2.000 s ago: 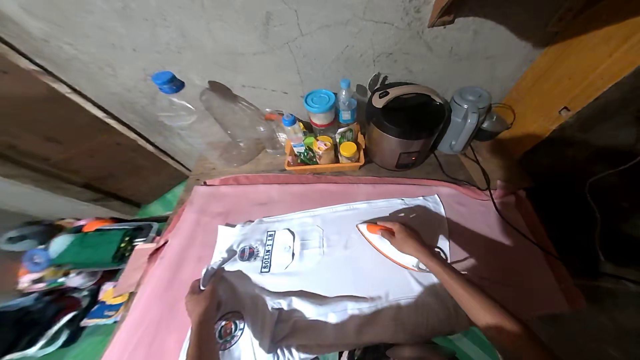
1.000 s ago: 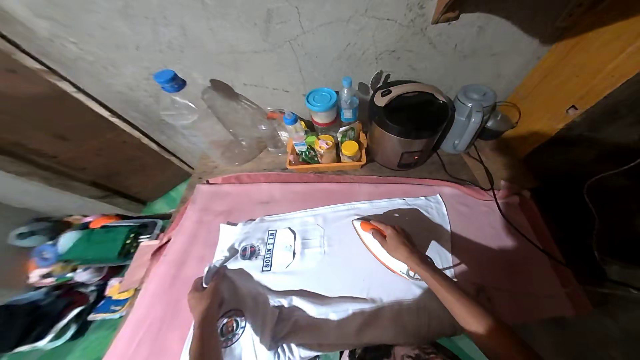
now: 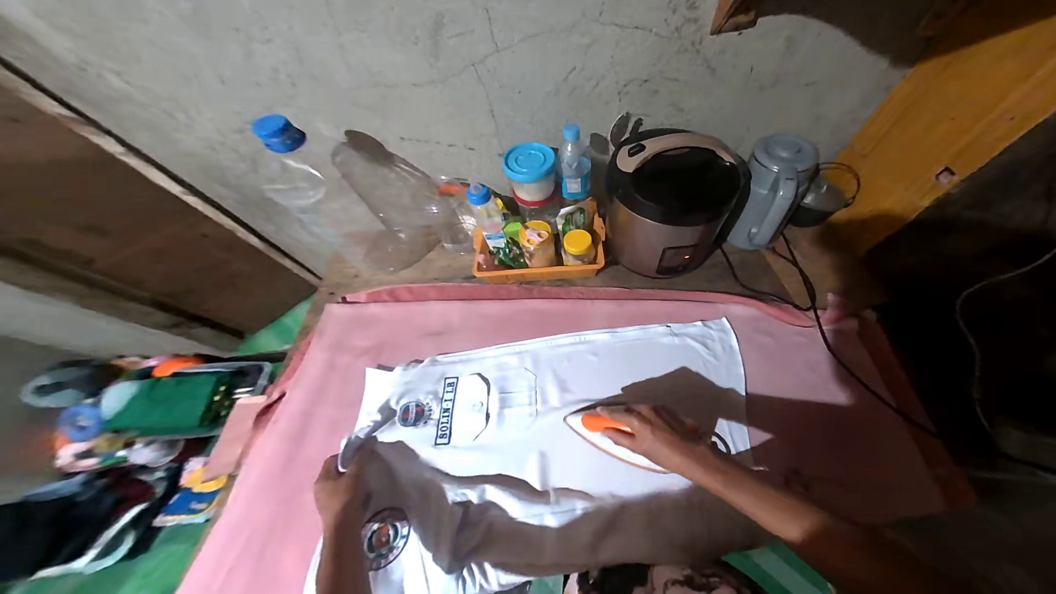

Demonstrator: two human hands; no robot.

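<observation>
A white shirt [image 3: 577, 363] with a printed emblem, lettering and a pocket lies spread on a pink cloth [image 3: 825, 412] over a table. My right hand [image 3: 652, 433] is closed around the orange handle of a white electric iron [image 3: 623, 452], which rests on the shirt to the right of the pocket, its tip pointing left. At the shirt's left edge, my left hand [image 3: 338, 487] grips the collar area; its fingertips are partly hidden. A round patch [image 3: 386, 538] shows on the fabric beside my left wrist.
Behind the cloth stand large clear plastic bottles [image 3: 388, 198], an orange basket [image 3: 540, 272] of jars and packets, a rice cooker [image 3: 676, 206] and a grey pitcher [image 3: 775, 190]. A black cord [image 3: 858, 375] crosses the cloth's right side. Folded clothes [image 3: 165, 404] lie at left.
My right hand has moved the iron over the shirt, toward its lower edge, nearer to me. My left hand has stayed on the shirt's left edge.
</observation>
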